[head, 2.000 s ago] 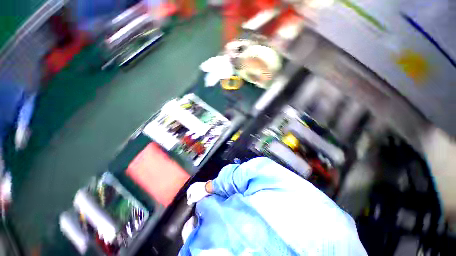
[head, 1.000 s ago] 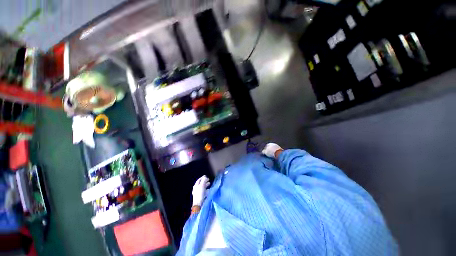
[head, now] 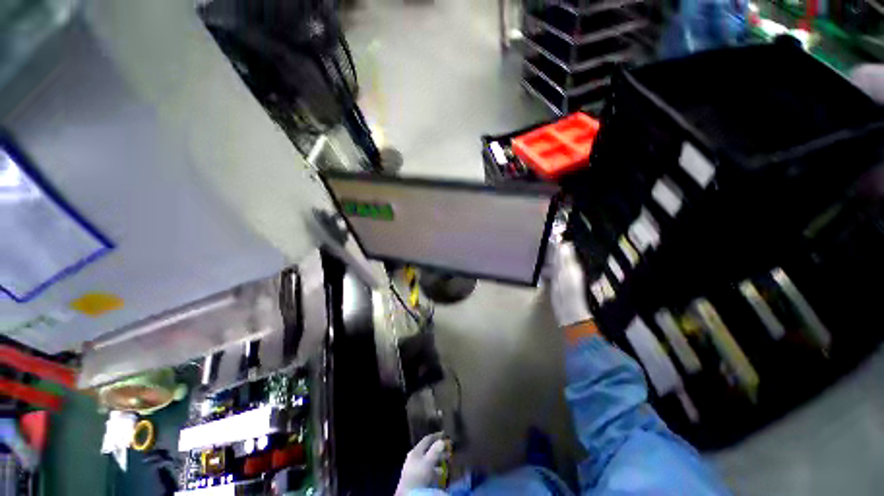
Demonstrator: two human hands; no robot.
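My right hand (head: 568, 286), white-gloved, reaches forward beside the right edge of a wide monitor (head: 451, 228) with a small green box on its screen. Its fingertips are blurred against the monitor edge and black totes; whether they touch or hold anything I cannot tell. My left hand (head: 423, 463), also white-gloved, is low at the bottom, beside the machine's edge and a small dark and yellow thing; its grip is unclear. A power supply board (head: 237, 436) with pale heatsinks and red-orange coils lies at lower left, cut off by the frame's bottom.
Stacked black totes (head: 669, 126) with white labels stand at the right; pale bars show in the lower one. A red-orange compartmented tray (head: 557, 145) lies behind the monitor. A small fan (head: 145, 390) and yellow tape roll (head: 142, 435) are at lower left. A rack and a blue-clothed person are behind.
The view has swung right, away from the bench, bringing monitor and totes close. My right hand has gone from beside my body to stretched forward. My left hand stays low.
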